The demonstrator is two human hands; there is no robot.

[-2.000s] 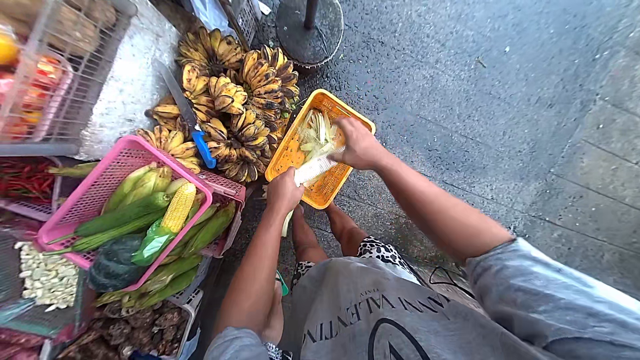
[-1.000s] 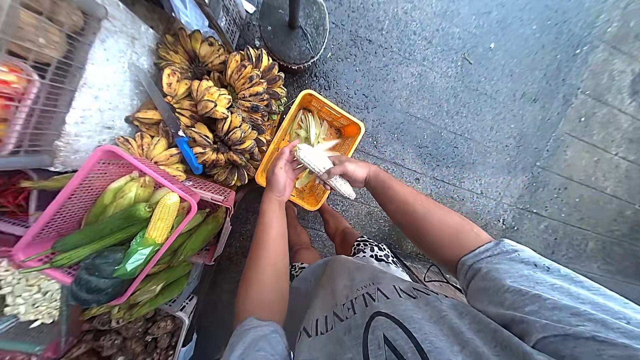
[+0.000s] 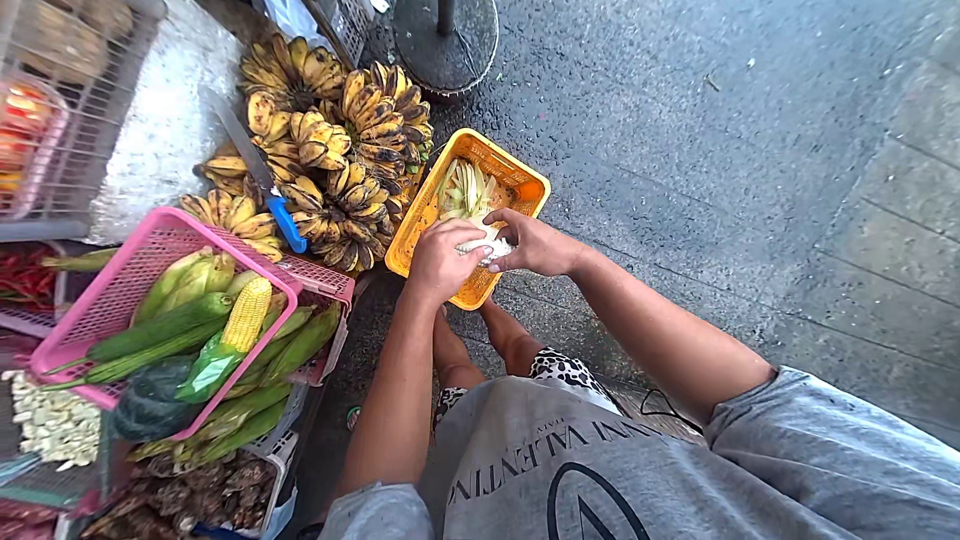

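Note:
An ear of white corn [image 3: 486,244] lies between my two hands, over an orange plastic basket [image 3: 409,238]. My left hand [image 3: 444,259] is closed around the ear's left side. On the other side my right hand [image 3: 536,241] has its thumb and fingers curved about the ear; whether they grip it is not clear. Pale green corn husks [image 3: 466,189] lie in the basket beyond my hands. Part of the ear is hidden by my fingers.
Banana bunches [image 3: 360,127] are piled left of the basket, with a blue-handled knife [image 3: 287,223] on them. A pink basket [image 3: 90,322] holds unhusked corn, green vegetables and a yellow corn ear [image 3: 247,315]. A round black base with a pole [image 3: 420,37] stands beyond, on wet pavement [image 3: 675,150].
The white corn ear, long and sideways in my hands a second ago, now shows shorter between them. Two seconds ago my right hand was farther up at the basket's right side.

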